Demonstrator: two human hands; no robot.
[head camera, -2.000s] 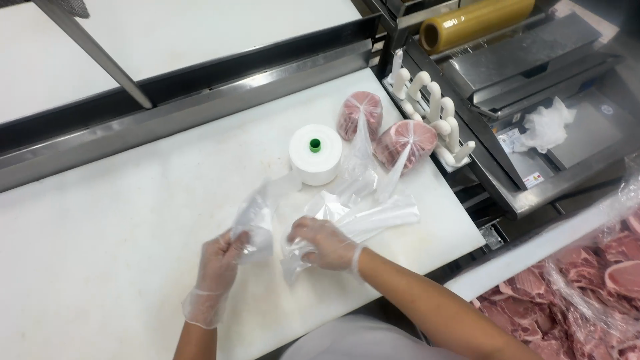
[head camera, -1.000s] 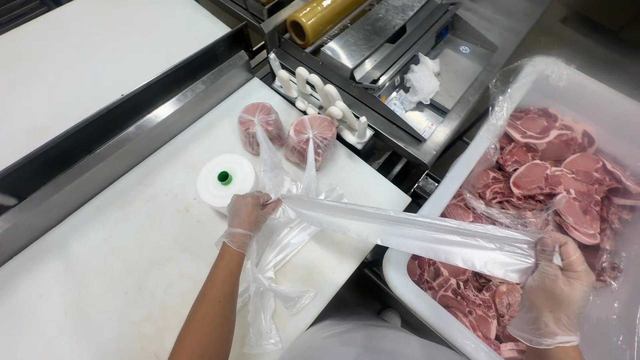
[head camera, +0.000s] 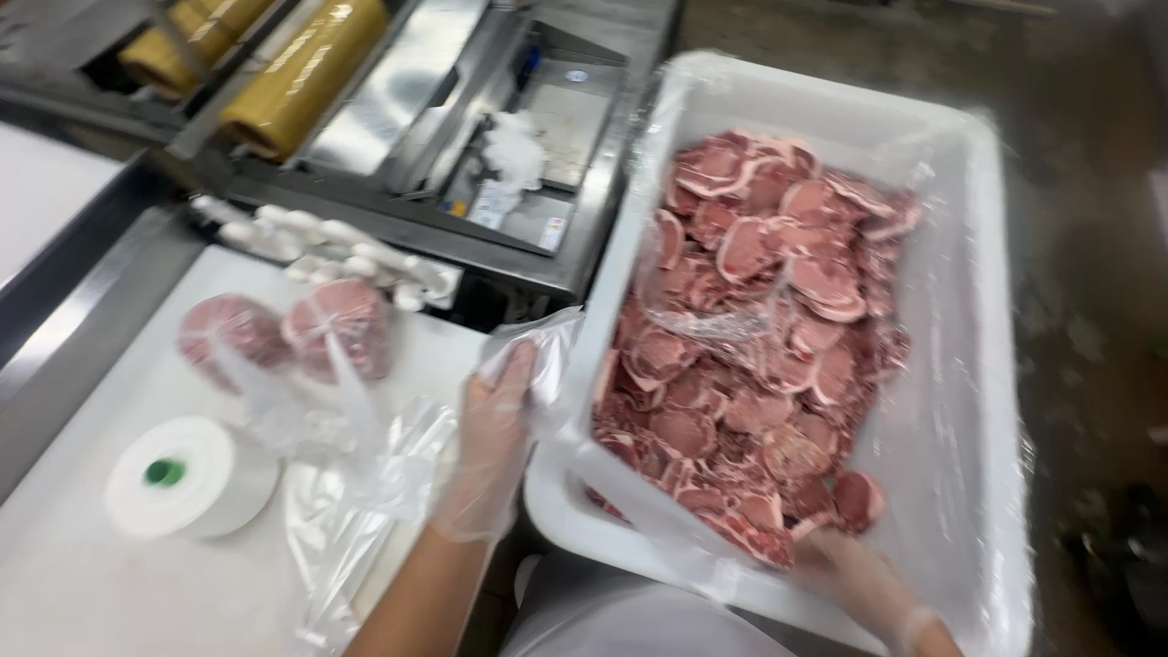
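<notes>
My left hand (head camera: 493, 429), in a clear glove, grips a clear plastic bag (head camera: 547, 365) beside the left wall of a white plastic tub (head camera: 1004, 365). A strip of the plastic trails over the tub's near left corner. Gloved and blurred, my right hand (head camera: 844, 570) reaches into the near end of the tub and touches the raw pork chops (head camera: 748, 411); its fingertips are hidden, so its grasp is unclear. Two tied bags of meat, one on the left (head camera: 228, 338) and one on the right (head camera: 338, 324), lie on the white cutting board (head camera: 137, 593), near a white roll with a green core (head camera: 192, 479).
Loose clear bags (head camera: 347, 538) lie on the board. Behind it are a white looped rack (head camera: 319, 246), a steel wrapping station (head camera: 392, 91) and a yellow film roll (head camera: 310, 73). Plastic film lines the tub. A metal rail (head camera: 82, 319) edges the board.
The view has swung right toward the tub. My left hand has gone from beside the white roll to the tub's edge, and my right hand has let go of the stretched plastic and gone into the tub.
</notes>
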